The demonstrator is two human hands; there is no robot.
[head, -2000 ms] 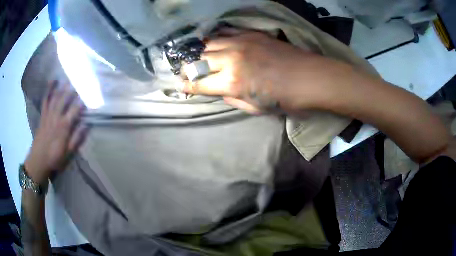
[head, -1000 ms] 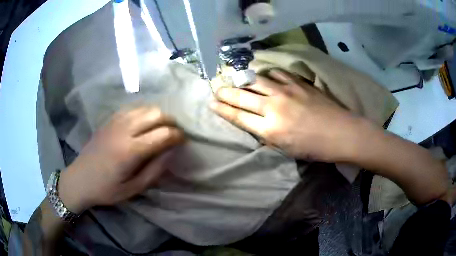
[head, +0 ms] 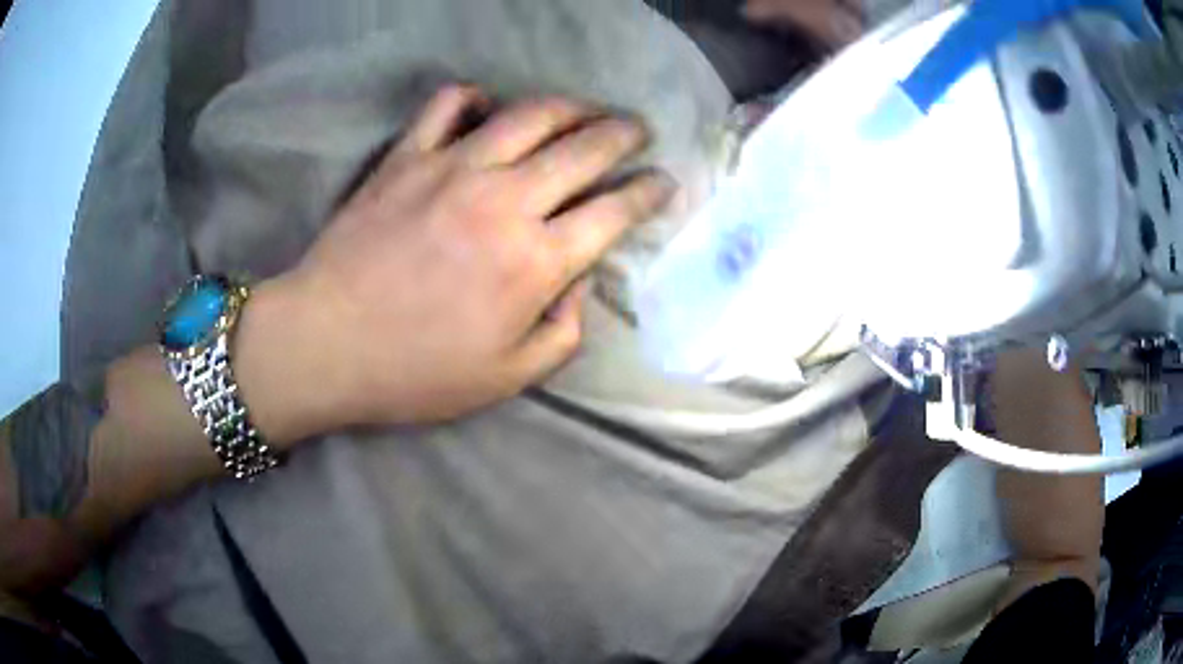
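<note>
The large grey-taupe panel [head: 519, 545] lies in creased folds over the table and towards me. My left hand [head: 454, 260] rests on it, palm down, with slightly bent fingers apart and blurred. The white sewing machine head [head: 1064, 182] fills the right side, with strong glare from the bright lamp [head: 856, 195] beside it. My right forearm [head: 1051, 467] shows below the machine head; my right hand is hidden behind it. Dark brown cloth [head: 830, 532] lies at the panel's lower right. The needle and presser foot cannot be made out.
The white table edge [head: 65, 221] curves along the left. A pale cable [head: 1038, 457] loops below the machine head. A beige cloth piece [head: 941, 610] shows at lower right. A blurred skin-coloured patch [head: 804, 16] is at the top; whose it is cannot be told.
The view has shifted and tilted, so the machine head and lamp now loom at the right. My left hand appears higher and flatter on the cloth. My right hand has gone out of sight.
</note>
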